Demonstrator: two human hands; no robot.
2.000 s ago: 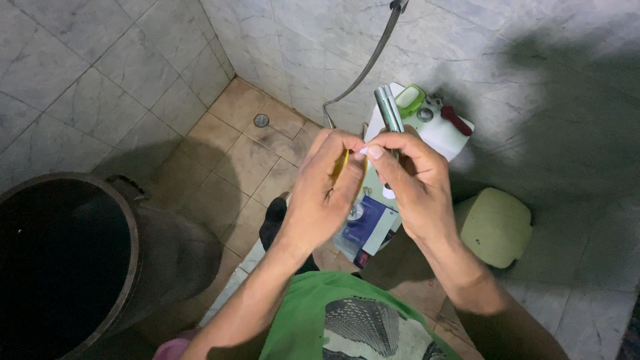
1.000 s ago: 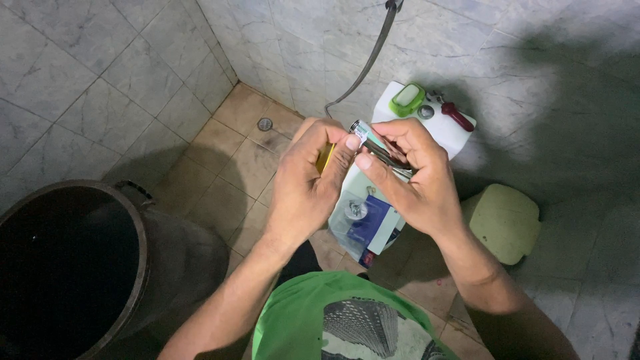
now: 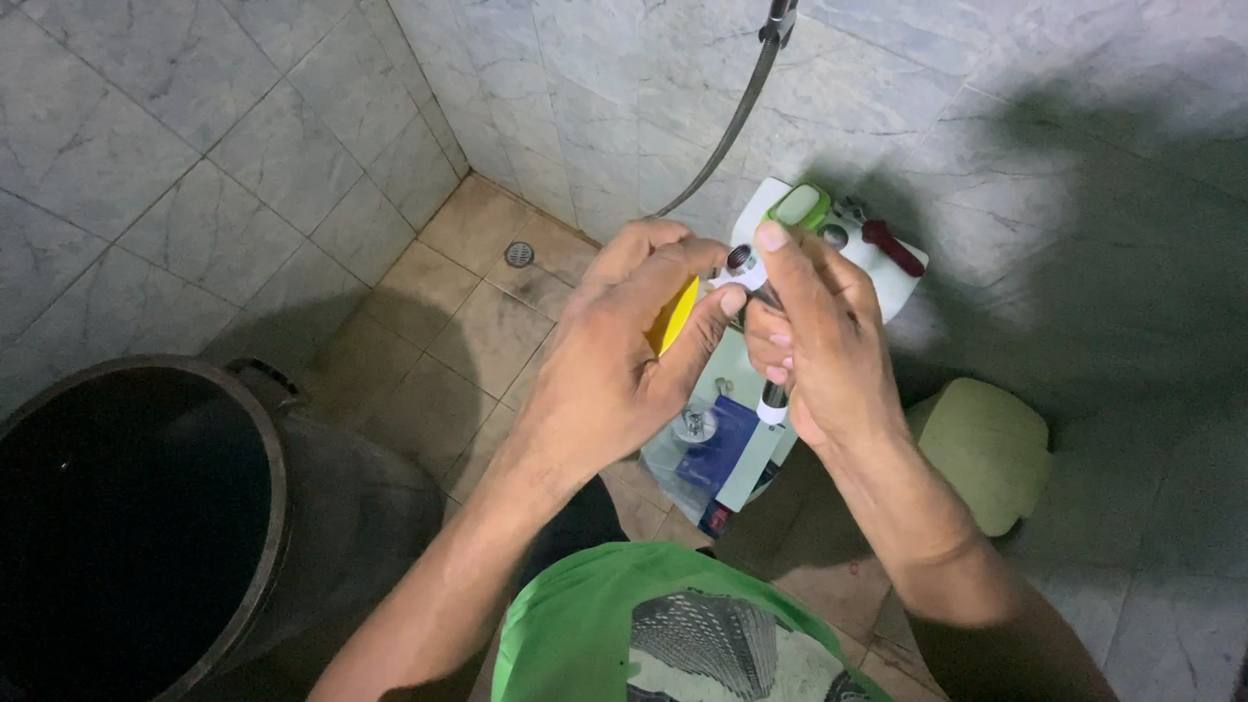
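Observation:
My left hand (image 3: 624,341) grips a yellow spool (image 3: 681,315) in its palm, with its thumb and fingertips at a strip of white tape (image 3: 726,280). The strip runs to the end of a dark tubular metal fitting, whose round threaded opening (image 3: 740,257) faces up beside the fingertips. My right hand (image 3: 829,331) is closed around the fitting, its thumb near the opening. The fitting's white lower end (image 3: 772,407) shows below the right fingers. How far the tape goes around the fitting cannot be told; the fingers hide most of its body.
A toilet's white tank top (image 3: 902,302) holds a green and white object (image 3: 799,205) and a dark red-handled tool (image 3: 892,249). Blue packaging (image 3: 717,448) lies on the seat lid. A large dark bin (image 3: 278,468), a greenish container (image 3: 985,453), a hanging hose (image 3: 736,127) and a floor drain (image 3: 519,254) are around.
The fitting has tilted in my right hand, so its threaded opening now faces up. The yellow spool shows more plainly in my left hand.

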